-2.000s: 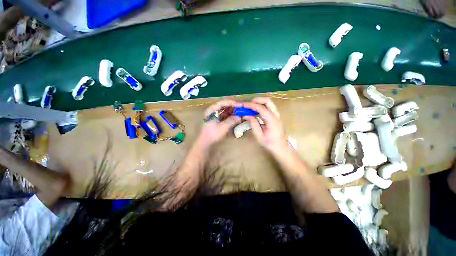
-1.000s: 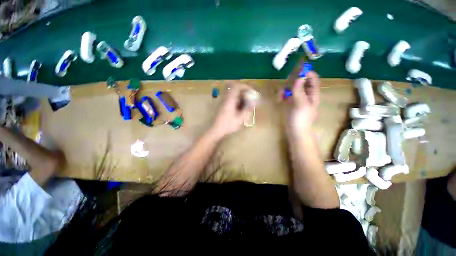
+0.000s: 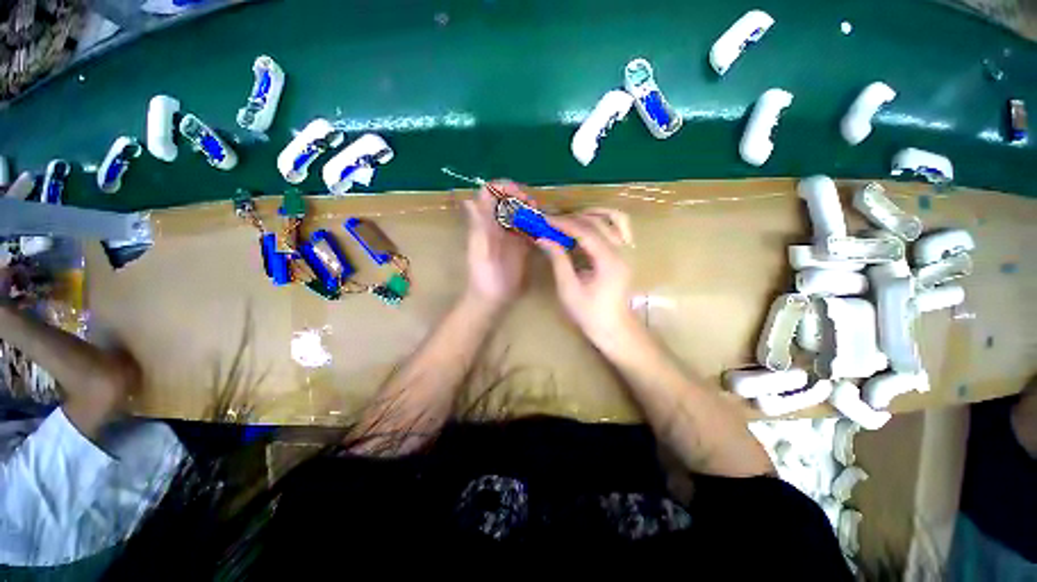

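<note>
A blue battery with wires is held between my two hands above the cardboard bench. My left hand is closed around its wired end, where a pale rim shows, perhaps of a white housing; most of it is hidden by the fingers. A thin light strand sticks out up and left from there. My right hand holds the blue battery's right end between thumb and fingers. Several battery-and-board sets with green boards and wires lie on the bench to the left.
White empty housings are heaped on the cardboard bench at right. More white shells lie below the bench edge. Loaded housings lie along the green belt. Another person's arm reaches in at left; a dark-clothed person sits at right.
One second ago my hands were apart, the left with a pale piece, the right with blue parts near the belt. They are now together at the blue battery. The view has shifted slightly.
</note>
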